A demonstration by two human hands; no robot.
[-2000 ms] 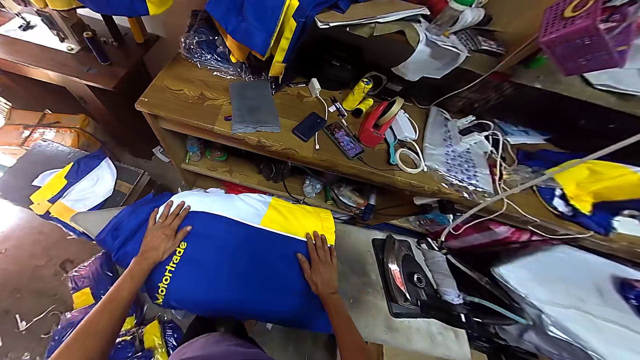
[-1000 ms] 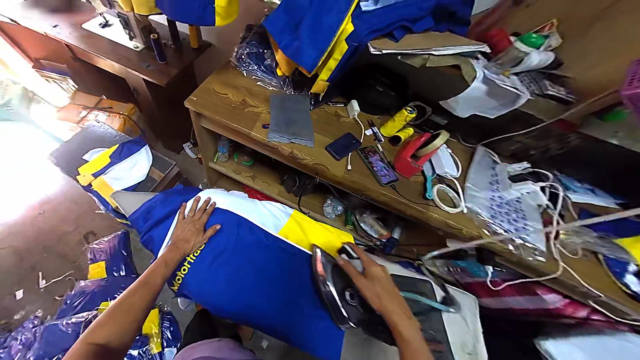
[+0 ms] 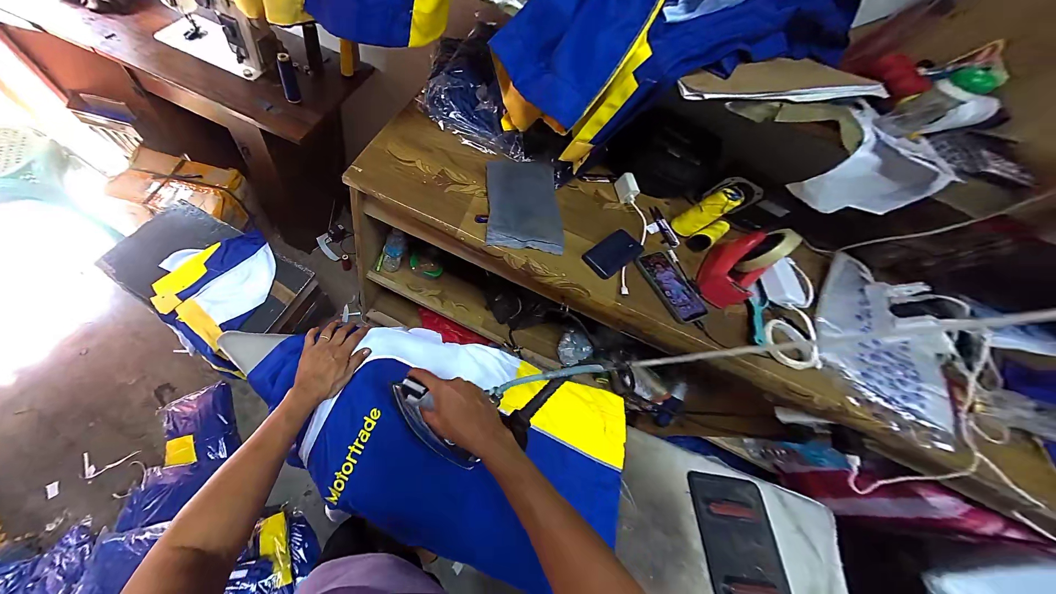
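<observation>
A blue, white and yellow garment (image 3: 495,503) with yellow lettering lies spread over a padded ironing board (image 3: 660,495). My right hand (image 3: 466,412) grips the handle of an electric iron (image 3: 421,425), whose soleplate rests on the blue cloth beside the lettering. The iron's hose (image 3: 549,375) runs off to the right. Fingers spread, my left hand (image 3: 327,363) presses flat on the garment near its white part, at the board's narrow end. A dark iron rest (image 3: 738,532) with reddish pads sits bare on the board's right part.
Behind the board stands a wooden table (image 3: 412,169) with phones, a red tape dispenser (image 3: 726,268) and yellow thread spools (image 3: 705,214). A stool (image 3: 177,239) at the left bears a folded garment. Plastic-wrapped garments (image 3: 198,445) lie on the floor. A cord (image 3: 866,334) crosses at the right.
Two seconds ago both hands lay on the garment and the iron stood on its rest. My right hand has since taken the iron and moved it left onto the blue cloth. The view has shifted.
</observation>
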